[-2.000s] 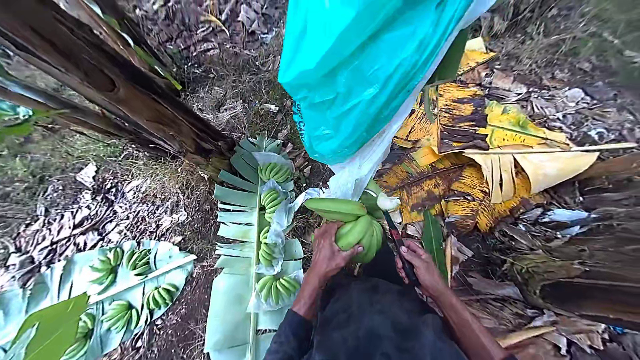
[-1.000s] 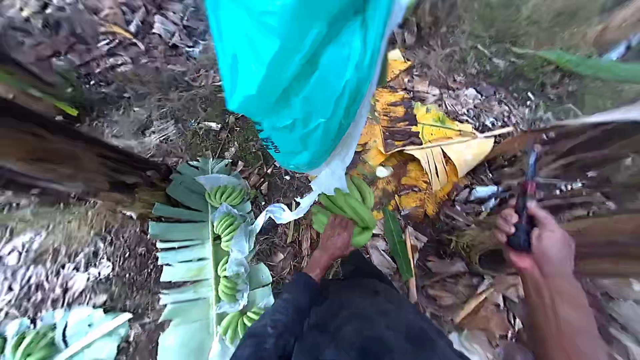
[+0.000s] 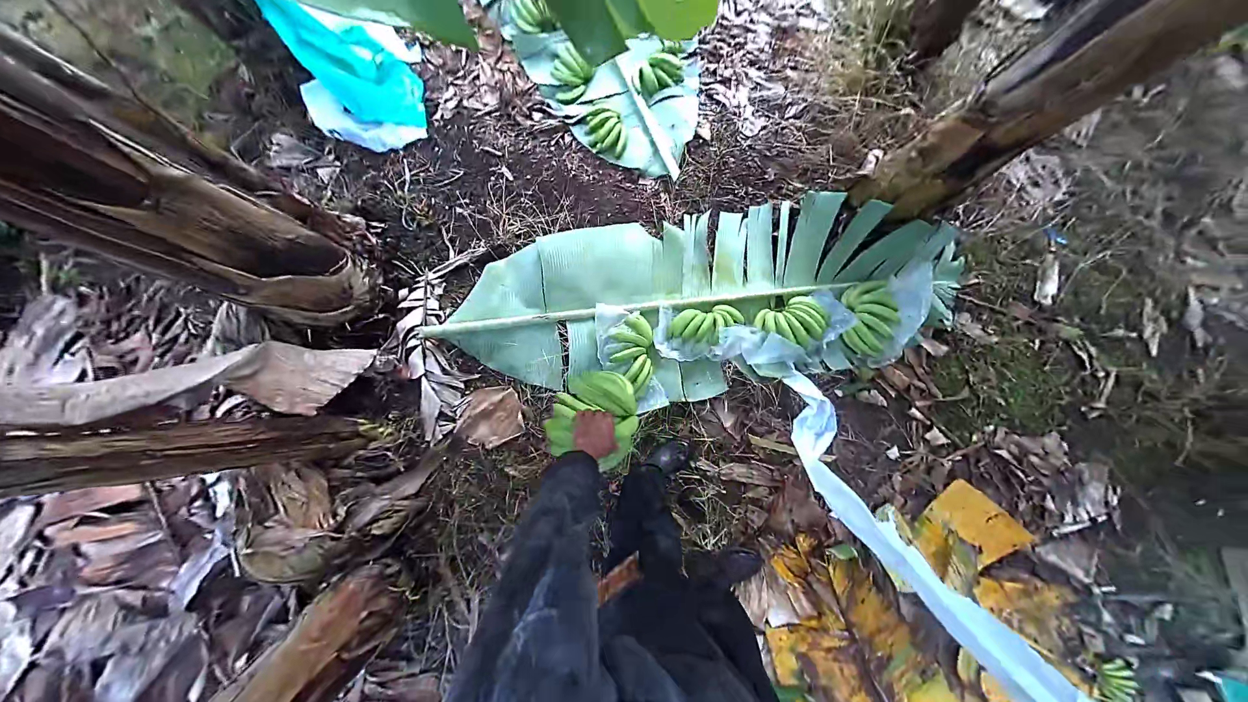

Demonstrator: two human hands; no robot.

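My left hand (image 3: 594,434) grips a hand of green bananas (image 3: 606,392) at the near left edge of a cut banana leaf (image 3: 595,268) lying on the ground. Several other hands of green bananas, among them one at the right (image 3: 870,320), lie in a row on that leaf with thin translucent plastic (image 3: 741,343) around and between them. A long twisted strip of the plastic (image 3: 858,507) runs from the row toward the lower right. My right hand is out of view, and so is the knife.
Banana trunks stand at left (image 3: 195,214) and upper right (image 3: 1014,97). Farther off, another leaf (image 3: 634,122) bears more green bananas beside a turquoise plastic bag (image 3: 366,78). A yellowed leaf (image 3: 848,624) lies at lower right. Dry leaf litter (image 3: 117,585) covers the ground at lower left.
The view has swung strongly toward the leaf with the row. My left hand has carried the bananas from beside the hanging turquoise bag to that leaf. My right hand, with the knife, has left the view.
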